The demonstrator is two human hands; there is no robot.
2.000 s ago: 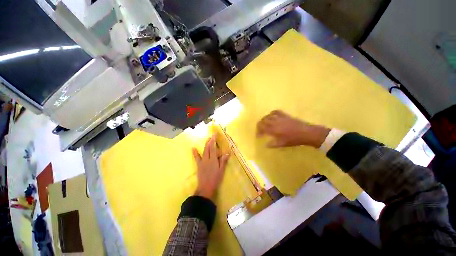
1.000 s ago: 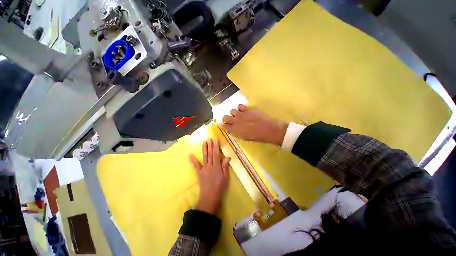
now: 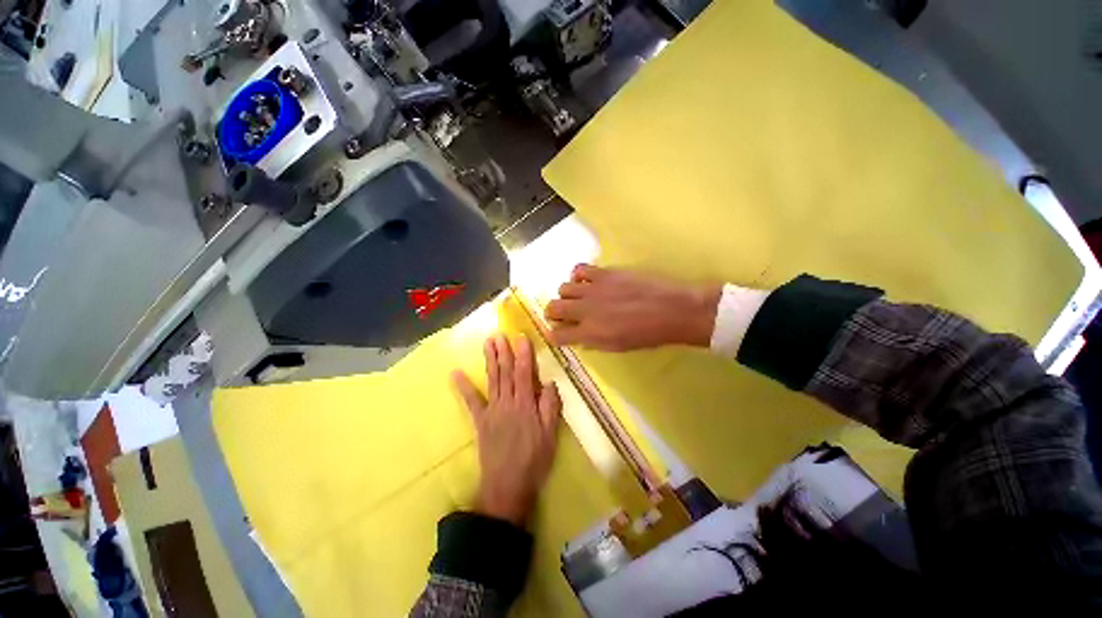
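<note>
A yellow garment panel [image 3: 351,465] lies on the left of a narrow brass-coloured bar [image 3: 601,407], and another yellow panel area [image 3: 834,193] lies on its right. I cannot tell if they join under the bar. My left hand [image 3: 514,423] lies flat on the left part, fingers pointing at the bar's far end. My right hand [image 3: 628,310] rests on the right part, fingers curled down beside the bar's far end; whether it pinches cloth is hidden. A squarish bracket [image 3: 647,519] sits at the bar's near end.
The dark grey machine head [image 3: 387,260] with a red logo stands just beyond and left of my hands, a blue ring [image 3: 260,121] above it. A tan panel [image 3: 151,495] with a dark brown square [image 3: 179,567] lies at lower left. Dark hair hangs over the white plate [image 3: 677,579].
My right hand has moved left from the right panel to the bar's far end, its fingers now lower against the cloth. My left hand has stayed flat. The view has moved closer.
</note>
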